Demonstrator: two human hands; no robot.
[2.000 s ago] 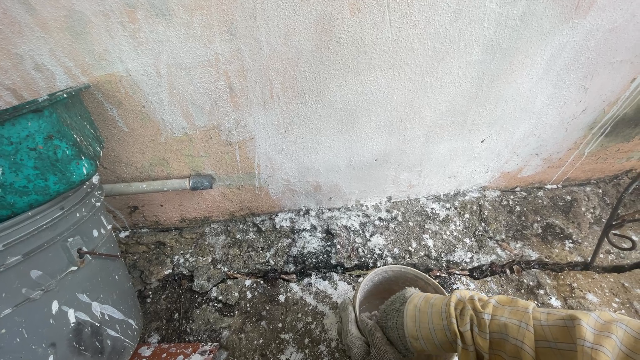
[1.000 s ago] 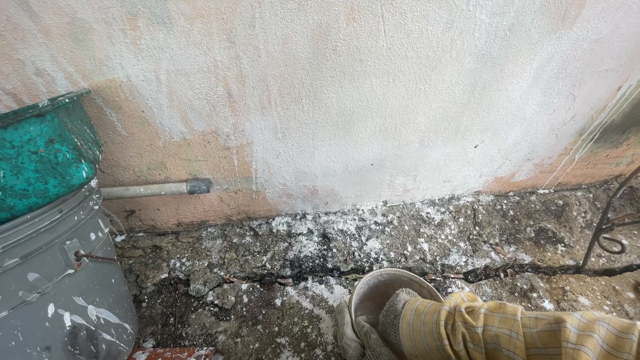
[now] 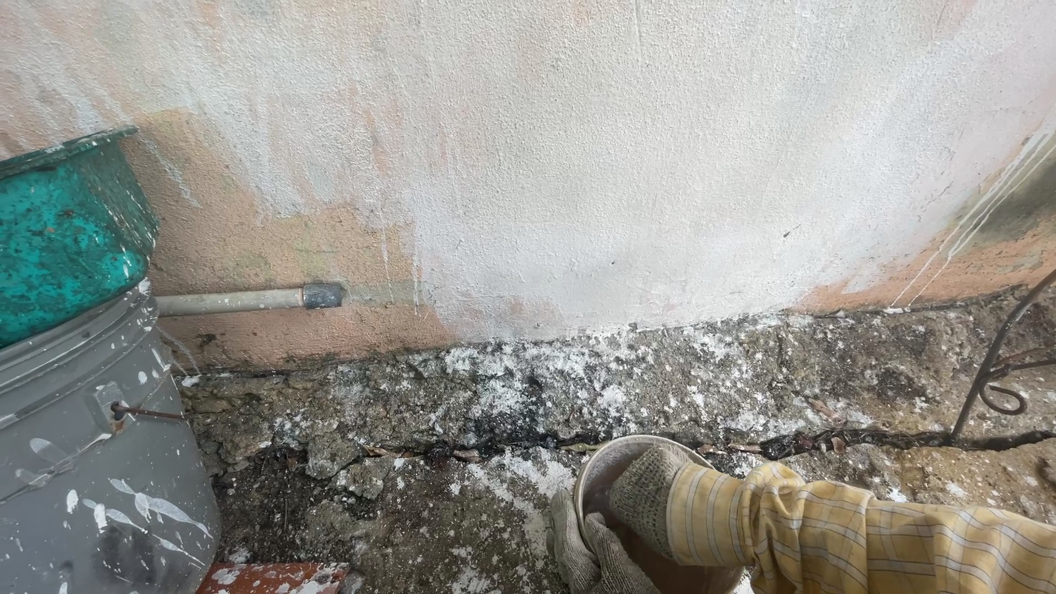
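A round, pale-rimmed container (image 3: 615, 462) is at the bottom, right of centre, above the rough concrete ground. My left hand (image 3: 590, 549), in a knitted work glove, grips its near left side with the thumb over the rim. My right hand (image 3: 648, 499), also gloved, reaches into the container from the right below a yellow checked sleeve (image 3: 825, 528); its fingers are hidden inside, so what they hold cannot be seen. Behind stands a textured wall (image 3: 577, 165) with uneven white paint over peach.
At the left a teal plastic basin (image 3: 70, 239) rests on a paint-spattered grey bucket (image 3: 91, 462). A capped pipe (image 3: 239, 302) runs along the wall. A reddish piece (image 3: 272, 577) lies by the bucket. Curved metal rods (image 3: 986, 371) stand at the right.
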